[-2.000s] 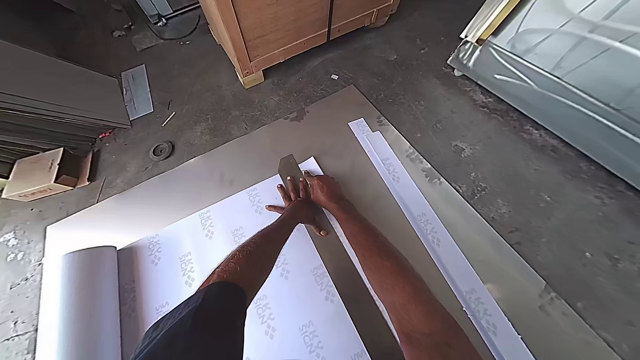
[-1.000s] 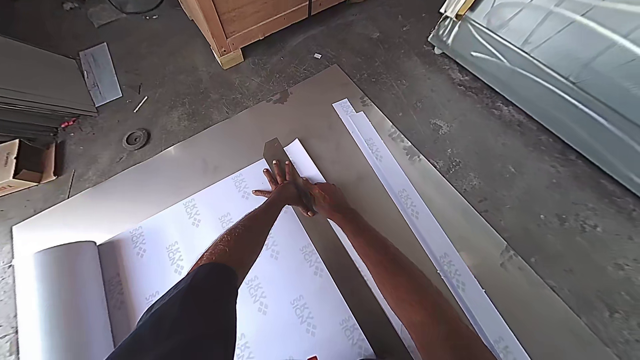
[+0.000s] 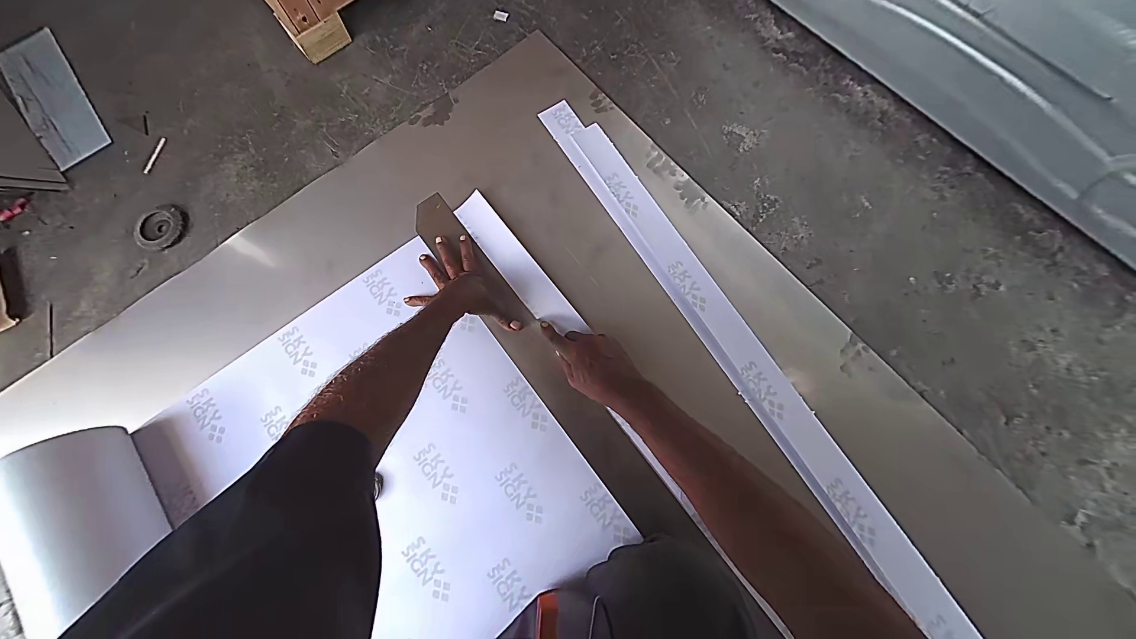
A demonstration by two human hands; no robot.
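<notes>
My left hand (image 3: 466,288) presses down with spread fingers on a long flat metal strip (image 3: 435,213), which lies over printed white sheet material (image 3: 479,453). My right hand (image 3: 599,364) is at the strip's right edge, its fingers curled and the index finger reaching forward; whatever small tool it may grip is hidden. Right of the strip runs a narrow white margin (image 3: 510,253) of the sheet, its far end lifted a little. The sheet's rolled part (image 3: 80,524) is at the lower left. All of this rests on a large metal sheet (image 3: 639,293).
Long white offcut strips (image 3: 683,275) lie on the metal sheet to the right. On the concrete floor are a small black wheel (image 3: 161,228), a grey panel piece (image 3: 55,98) and a wooden crate's foot (image 3: 321,37). A wrapped grey object (image 3: 1003,80) stands at the upper right.
My right hand has moved back along the strip towards me, away from my left hand. The narrow margin now stands apart from the strip near its far end. The view has tilted down.
</notes>
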